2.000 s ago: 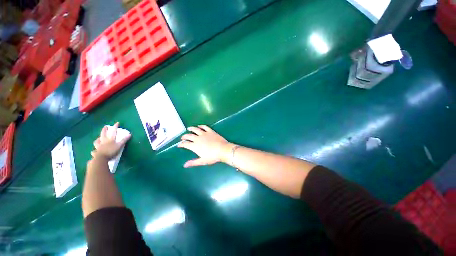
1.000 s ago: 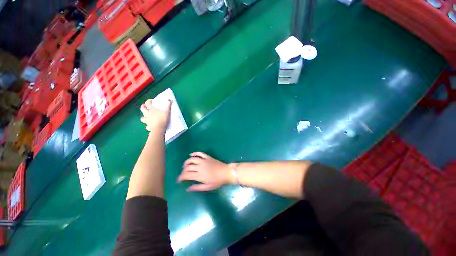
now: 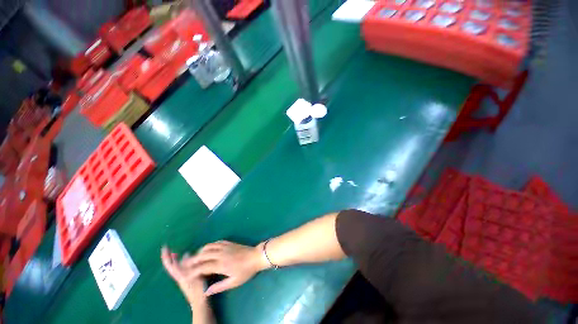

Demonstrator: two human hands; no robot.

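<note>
A plain white box or card (image 3: pixel 209 177) lies flat on the green conveyor. A white box with a small dark print (image 3: pixel 113 271) lies nearer, at the lower left. My left hand (image 3: pixel 185 278) is blurred, with fingers extended, and is partly overlapped by the fingers of my right hand. My right hand (image 3: pixel 222 262) is palm down with its thumb apart. Both are over the green surface, below the plain white piece and not touching it. No object shows in either hand.
A red compartment tray (image 3: pixel 104 186) lies across the line. A white bottle (image 3: pixel 307 130) stands by a metal post (image 3: pixel 295 50). Filled red trays (image 3: pixel 443 47) are at upper right, a red stool (image 3: pixel 485 107) below, and red trays (image 3: pixel 500 228) on the floor.
My left hand has left the plain white piece and come back to my right hand. The white piece now lies uncovered. The view has swung right, showing the filled trays and stool more fully.
</note>
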